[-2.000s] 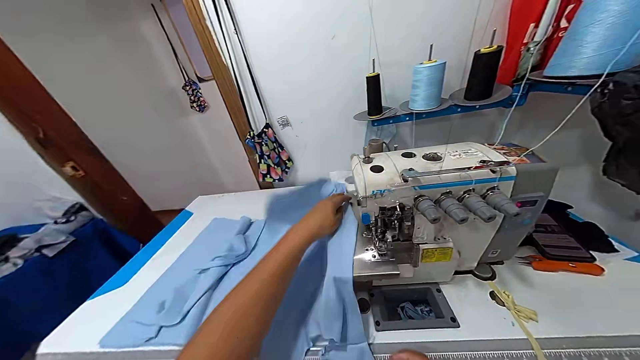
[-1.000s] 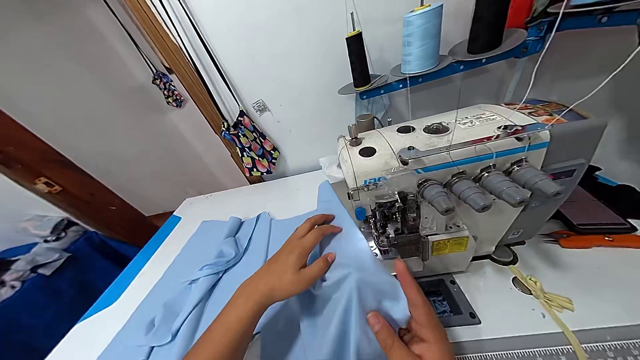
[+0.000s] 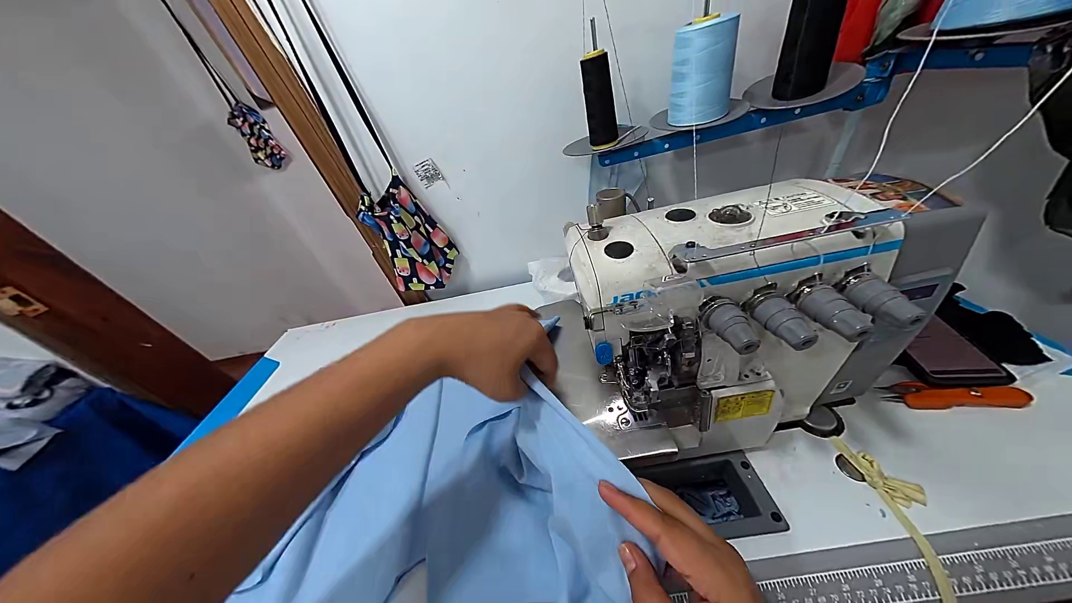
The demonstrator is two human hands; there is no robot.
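Light blue fabric (image 3: pixel 494 469) hangs in folds over the front left of a white sewing table. My left hand (image 3: pixel 498 347) grips its upper edge, fingers curled, beside the metal plate of a white overlock sewing machine (image 3: pixel 737 243). Lower down, my right hand (image 3: pixel 682 544) holds the right edge of the same fabric between thumb and fingers. The fabric's edge runs taut between the two hands, just left of the needle and presser foot area (image 3: pixel 649 377). Part of the fabric is hidden behind my left forearm.
Thread cones (image 3: pixel 702 71) stand on a blue rack behind the machine. Orange-handled snips (image 3: pixel 963 396) and a phone (image 3: pixel 955 347) lie at the right. A recessed bin (image 3: pixel 762 494) holds scraps. A yellow tie (image 3: pixel 892 486) crosses the ruler (image 3: pixel 913 565) at the front edge. Patterned pouches (image 3: pixel 410 234) hang behind.
My left hand has gone from resting open on the fabric to gripping its upper edge near the machine. The fabric is lifted and more folded than a second ago.
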